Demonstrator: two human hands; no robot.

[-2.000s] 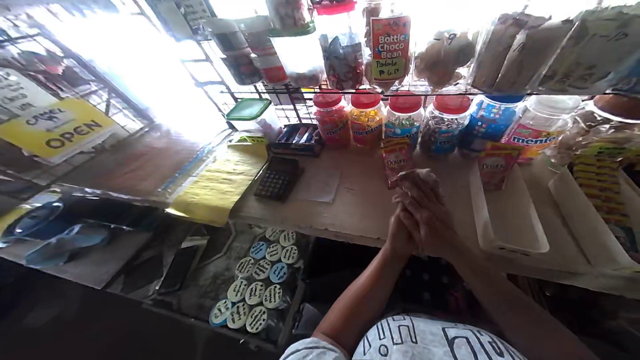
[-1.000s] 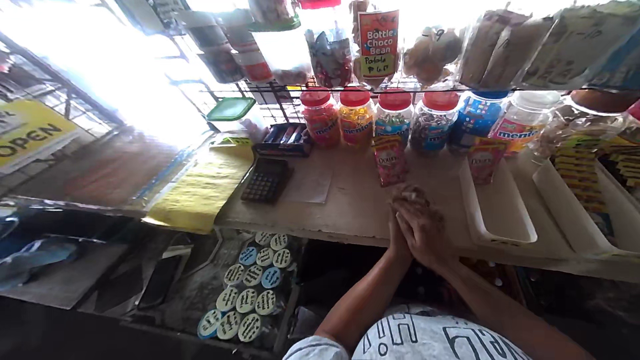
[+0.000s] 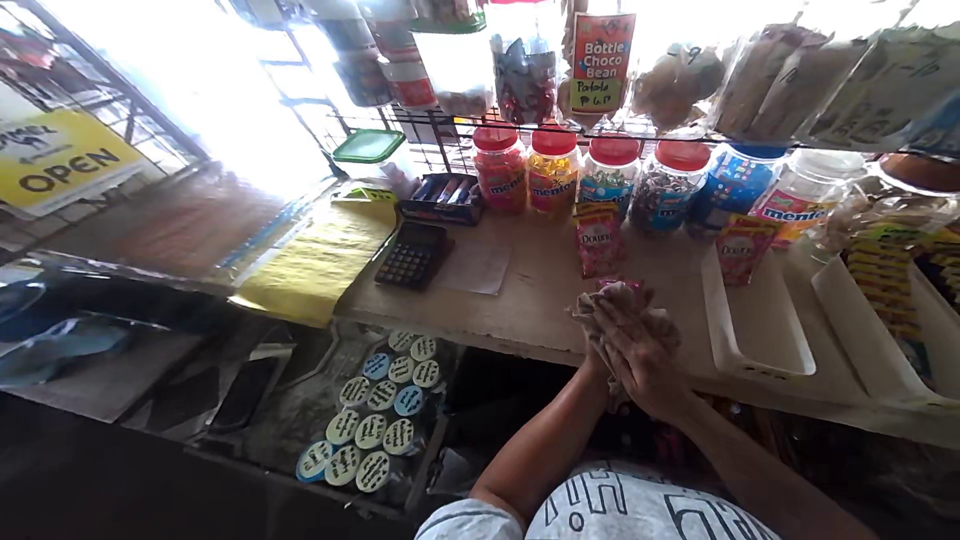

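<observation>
My right hand presses a crumpled greyish cloth against my left hand, which is mostly hidden behind the cloth and the right hand. Both hands are at the counter's front edge. A pink sachet shows just above the cloth, and whether it is held or lies on the counter I cannot tell. Beyond the hands, a strip of pink Downy sachets leans against the candy jars. More Downy sachets stand at the back end of a white plastic tray to the right.
A calculator and a paper slip lie on the wooden counter. Behind stand red-lidded Mentos jars and a green-lidded tub. A second tray of sachets is at the right. Round-lidded cups sit lower left.
The hands have shifted their hold around the cloth, and more of it shows now between and beside them than in the earlier frames.
</observation>
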